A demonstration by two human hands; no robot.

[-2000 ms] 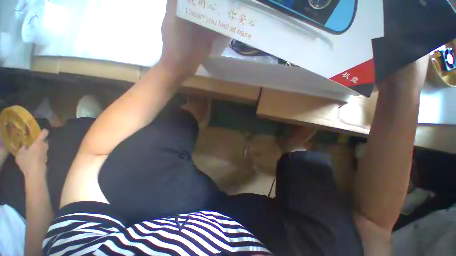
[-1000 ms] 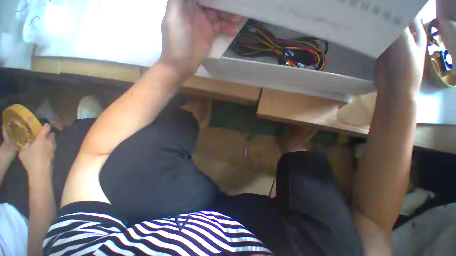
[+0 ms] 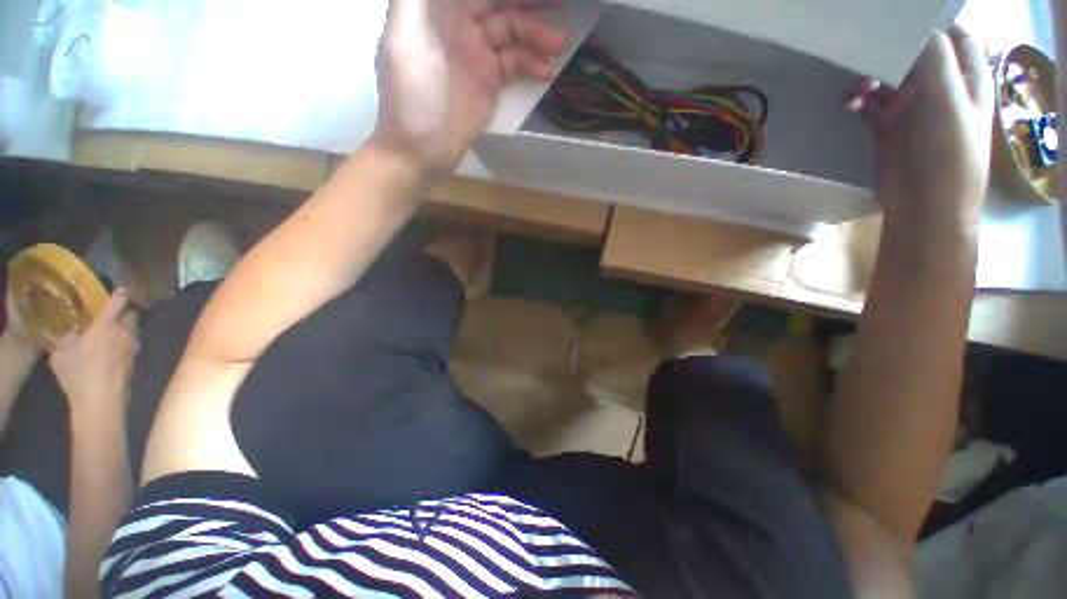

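Note:
The white box base sits open on the bench at the top of the view. A cable bundle of black, red and yellow wires lies in its left part. A plain white panel rises over its far side, cut off by the top edge; I cannot tell if it is the lid or a wall. My left hand is open beside the left end, fingers apart, holding nothing. My right hand is at the right end with curled fingers, fingertips over the inside; its grip is unclear.
A person at left holds a yellow-brown tape roll. Another tape roll stands on the bench at far right, beside my right hand. The white-covered bench has a cardboard edge, with brown cartons below.
The printed lid face has tilted up out of view, uncovering the base and the cable bundle. My left hand has come off the lid and opened. The neighbour's tape roll has shifted slightly.

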